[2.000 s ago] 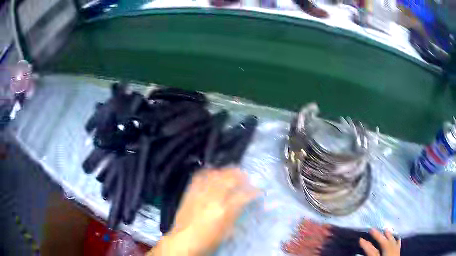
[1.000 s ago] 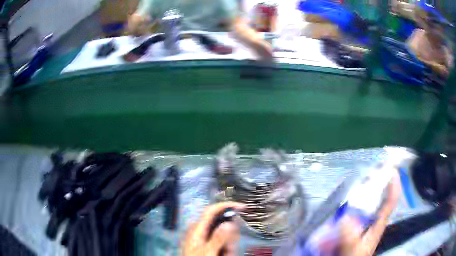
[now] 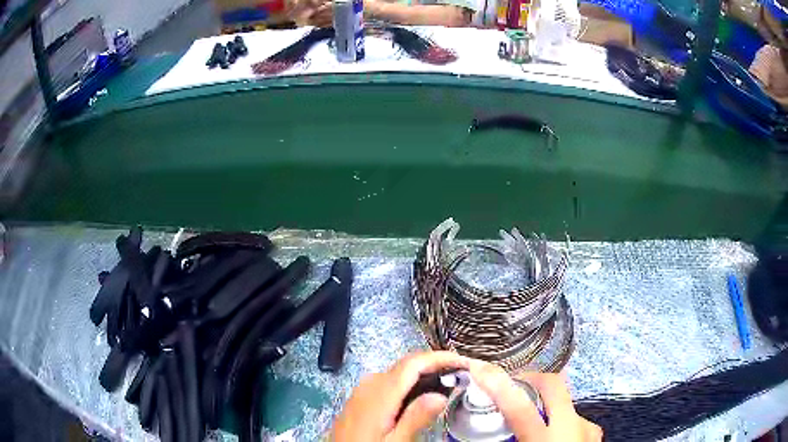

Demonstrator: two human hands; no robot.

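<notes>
My left hand [image 3: 380,404] grips a black sleeve [image 3: 425,385], with its open end turned toward the can. My right hand [image 3: 540,410] holds the aerosol can [image 3: 477,423], one finger at its white nozzle, close beside the sleeve's end. Both hands are at the bottom centre. The can's lower part is cut off by the frame. A nested stack of curved steel strips [image 3: 497,315] lies just beyond the hands. A loose pile of black sleeves [image 3: 207,319] lies at the left, with one sleeve [image 3: 336,315] at its right side.
A black wire bundle [image 3: 683,401] lies at the lower right, with a blue pen [image 3: 738,311] above it. A green belt [image 3: 285,181] crosses behind the bench and carries one curved black headband [image 3: 514,124]. Beyond it are a person's arms, another can [image 3: 350,30] and wire bundles.
My right hand has brought the can from the right to my left hand. The can now stands out sharply beside the sleeve. The view has turned from the left pile to the centre.
</notes>
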